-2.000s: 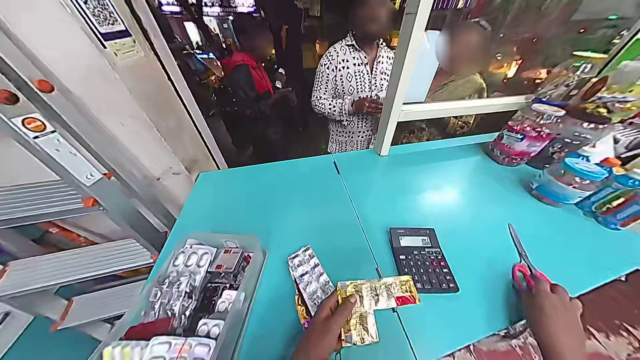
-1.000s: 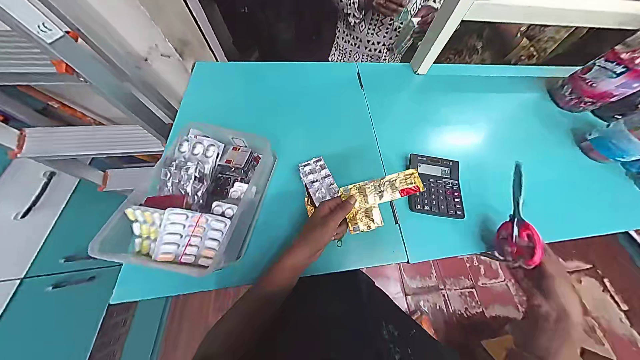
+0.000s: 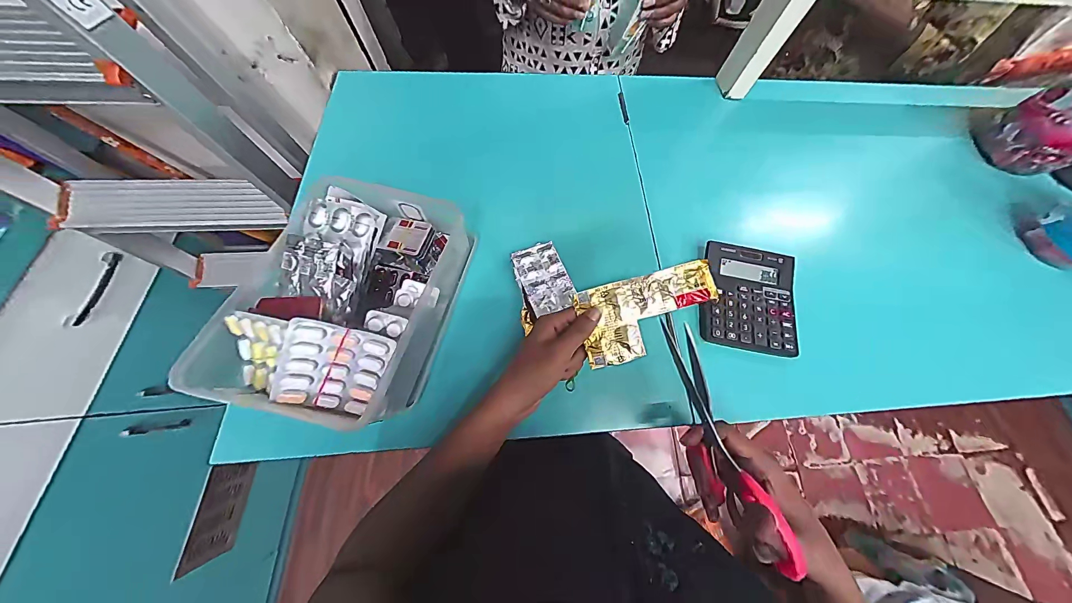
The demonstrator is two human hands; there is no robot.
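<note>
My left hand (image 3: 563, 347) grips an L-shaped gold foil blister strip (image 3: 641, 303) with a red end, over the teal counter. A silver blister strip (image 3: 543, 276) sticks out above the same fingers. My right hand (image 3: 762, 494) holds red-handled scissors (image 3: 705, 414) by the loops, the blades slightly apart and pointing up toward the gold strip; whether they touch it I cannot tell. A black calculator (image 3: 751, 299) lies just right of the strip's red end. To the left, a clear plastic bin (image 3: 444, 335) holds many blister packs (image 3: 335, 364) of tablets and capsules.
A metal ladder (image 3: 176, 205) leans at the left beside teal drawers (image 3: 151, 486). Plastic jars (image 3: 1026, 134) stand at the right edge. Beyond the counter (image 3: 469, 126), a person in a patterned shirt (image 3: 578, 42) holds something in both hands. The counter's near edge borders a tiled floor (image 3: 896, 477).
My right hand has brought the scissors left, close to the gold strip; their blades now stand slightly apart. My left hand keeps its hold on the strips. The view has tilted down.
</note>
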